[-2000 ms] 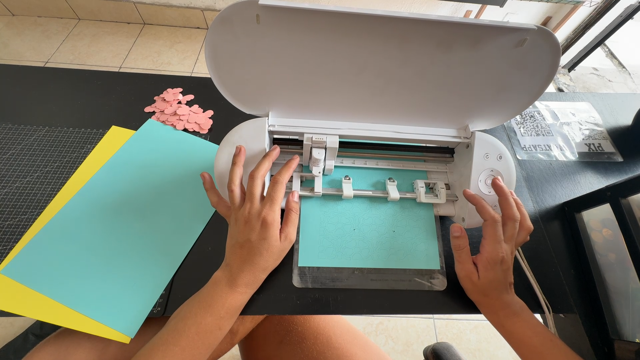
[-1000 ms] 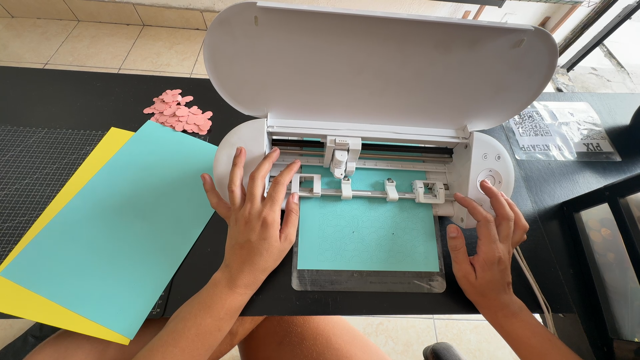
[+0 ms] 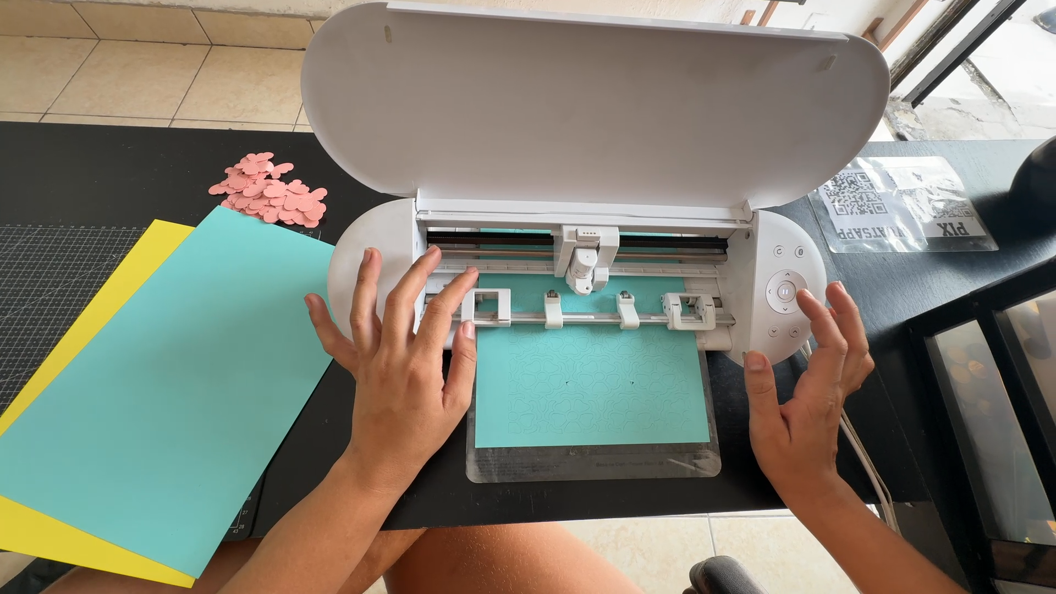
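A white cutting machine [image 3: 784, 247] stands on the black table with its lid [image 3: 594, 107] raised. A cutting mat [image 3: 594, 466] bearing a turquoise sheet [image 3: 590, 388] extends from its front; faint cut outlines mark the sheet. The white tool carriage [image 3: 584, 260] is near the middle of the rail. My left hand [image 3: 404, 355] rests at the machine's left end, fingers apart, holding nothing. Near the round button panel at the right end is my right hand [image 3: 813, 388], empty with its fingers spread; whether a fingertip touches the machine I cannot tell.
Left of the machine, a loose turquoise sheet [image 3: 173, 388] overlaps a yellow sheet [image 3: 91, 305] on a gridded mat [image 3: 49, 289]. Pink paper cutouts [image 3: 272, 194] lie behind them. At the right are a plastic sleeve with printed codes [image 3: 907, 206], a cable [image 3: 870, 470] and a black-framed case [image 3: 982, 412].
The tool carriage has moved right along the rail from the machine's left side. The turquoise sheet and its mat have shifted slightly. My left hand stays in place; my right fingers have lifted slightly.
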